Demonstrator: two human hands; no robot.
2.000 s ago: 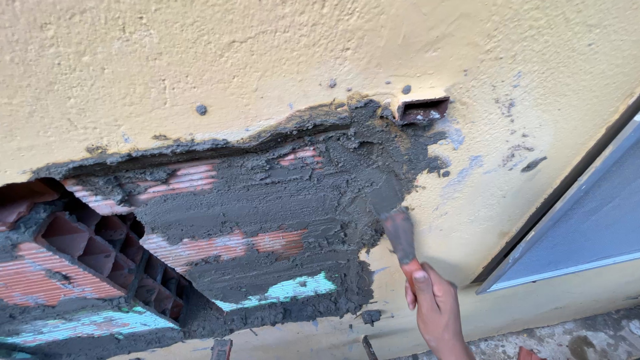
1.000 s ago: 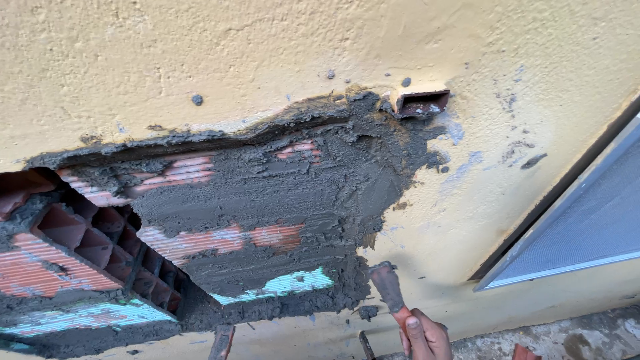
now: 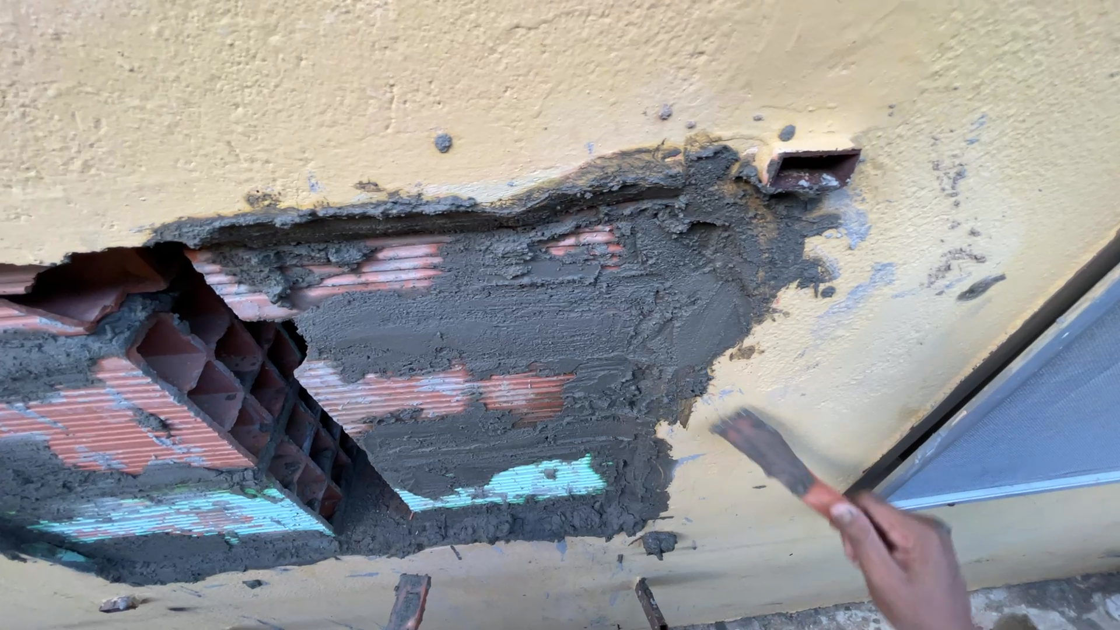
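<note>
My right hand (image 3: 910, 556) grips the orange handle of a mortar-smeared putty knife (image 3: 770, 451) at the lower right. Its blade tip lies over the yellow wall, just right of the wet mortar's edge; whether it touches is unclear. Grey mortar (image 3: 525, 315) covers much of a broken-out patch. Ribbed red brick (image 3: 437, 394) shows through it, along with turquoise-painted brick (image 3: 542, 481). On the left, stacked hollow bricks (image 3: 254, 394) show their open cells beside a dark gap. My left hand is out of view.
A rectangular clay-brick opening (image 3: 814, 171) juts from the yellow wall (image 3: 612, 70) at the patch's upper right. A metal-framed screen (image 3: 1032, 411) is at the right. Two narrow pieces protrude below the patch, one brick-coloured (image 3: 409, 602), one dark (image 3: 649, 604). A mortar lump (image 3: 658, 542) clings nearby.
The putty knife in my right hand was over the mortar's right part two seconds ago, then moved down to the patch's lower right corner. It is now higher and farther right, over yellow wall.
</note>
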